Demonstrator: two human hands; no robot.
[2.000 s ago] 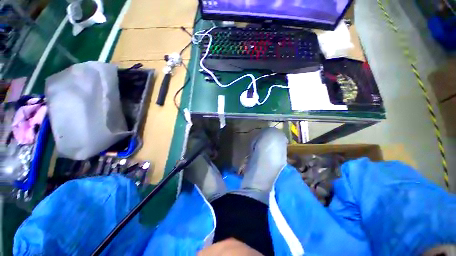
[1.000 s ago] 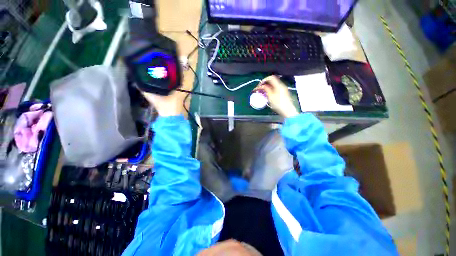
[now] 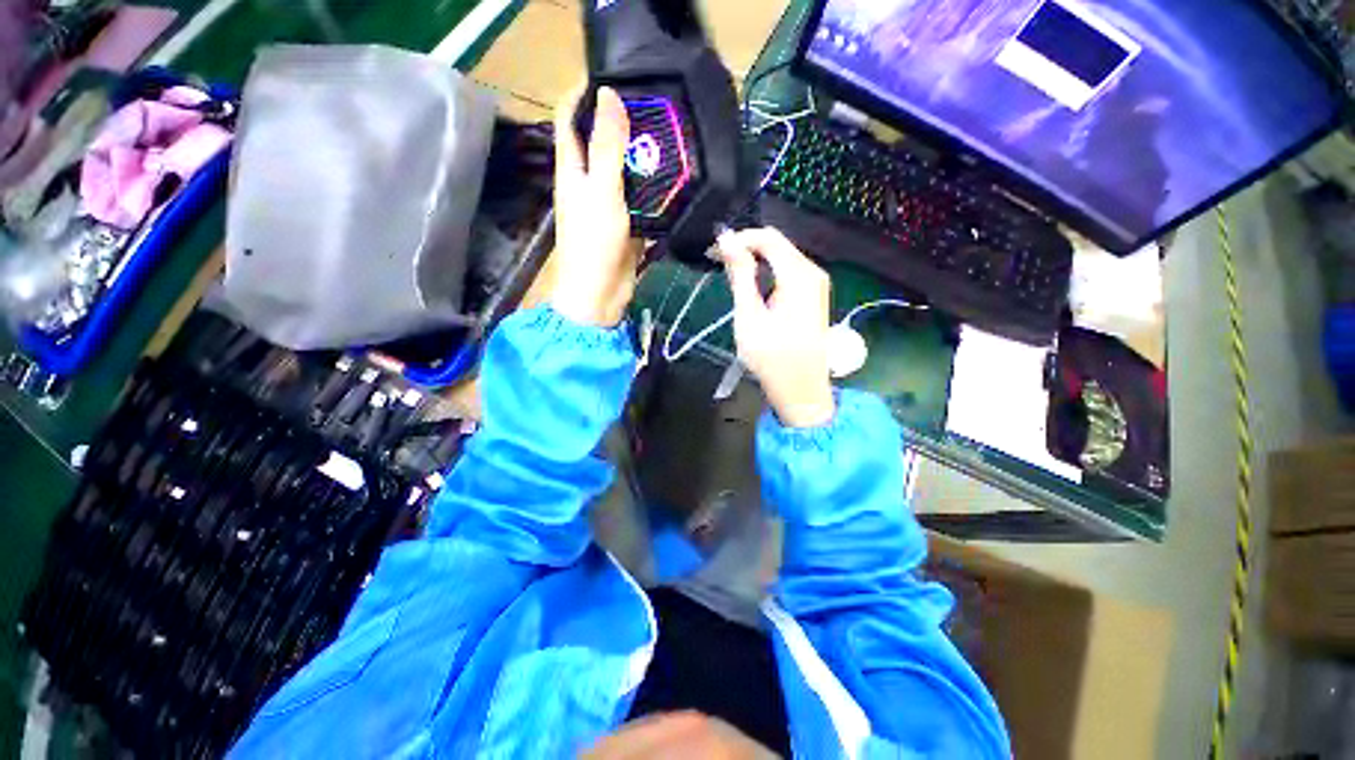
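A black headset is held up in front of me, over the gap between the cardboard and the bench. The hexagonal face of its ear cup glows red, purple and blue. My left hand grips the cup from its left side. My right hand is at the lower right of the cup, fingertips pinched together at its edge; what they pinch is too small to tell. A white cable loops behind my right hand. A white round hub lies near the bench edge, just right of that hand.
A grey protective bag lies on a tray at left, beside a blue-rimmed tray with pink cloth. Many black parts lie below. The backlit keyboard, monitor, white paper and mouse pad are at right. A carton stands on the floor.
The headset has moved from over the left cardboard towards the bench with my left hand. My right hand has left the white hub and come to the ear cup. The view has turned.
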